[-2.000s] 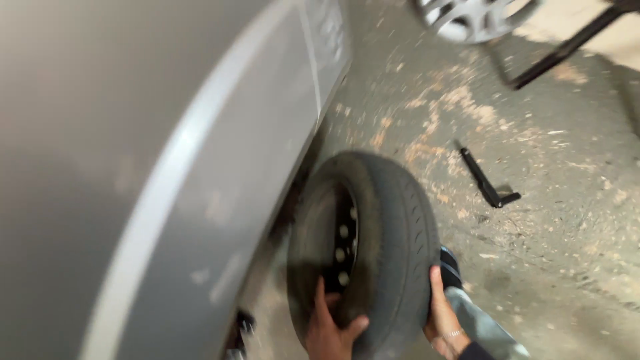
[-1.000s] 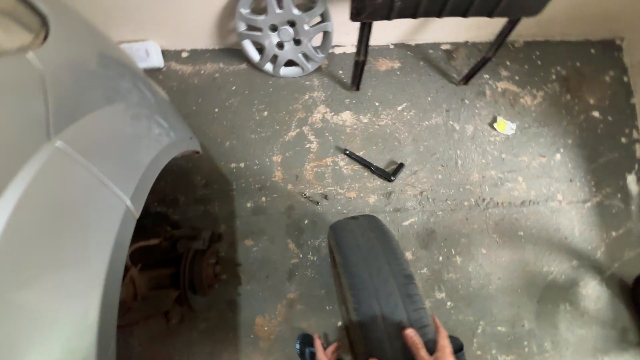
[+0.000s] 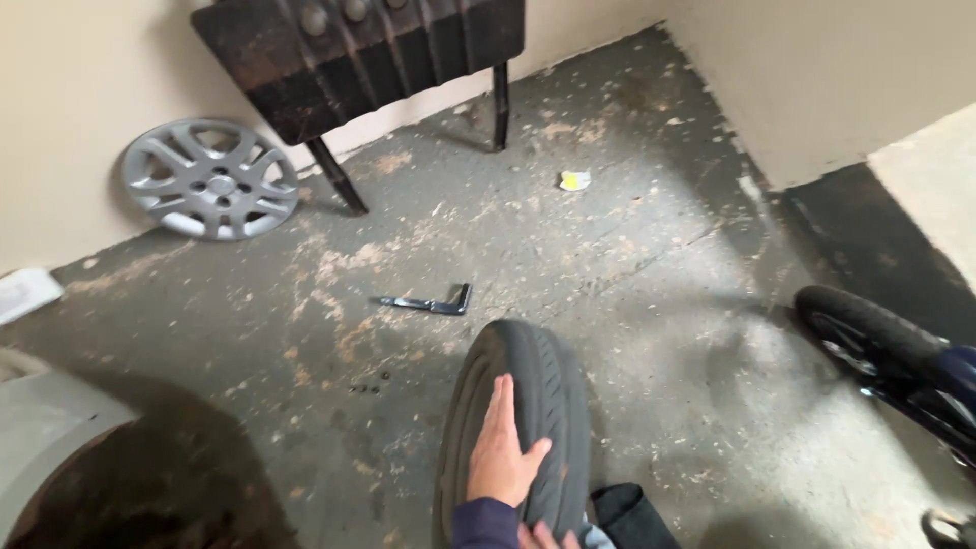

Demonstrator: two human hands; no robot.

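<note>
A car wheel with a black rubber tyre (image 3: pixel 560 427) stands upright on the painted concrete floor in front of me. My left hand (image 3: pixel 505 451) lies against the tyre's sidewall and tread, its fingers together and its thumb spread. Low at the frame's bottom edge, the fingers of my right hand (image 3: pixel 547 537) touch the tread; the rest of that hand is out of view. Beyond the tyre lies a dark L-shaped lug wrench (image 3: pixel 431 306). Several small dark lug bolts or nuts (image 3: pixel 374 387) sit on the floor left of the tyre.
A silver hubcap (image 3: pixel 217 183) leans on the wall beside a dark metal piece on legs (image 3: pixel 381 69). The car's body (image 3: pixel 61 427) and dark wheel arch are at lower left. A small bike's wheel (image 3: pixel 862 328) stands at right. A white object (image 3: pixel 29 293) and a yellow-white scrap (image 3: pixel 574 181) lie about.
The view has swung right, away from the car. The wheel, beside the car's body two seconds ago, now stands farther from it. My left hand has moved up onto the tyre's side.
</note>
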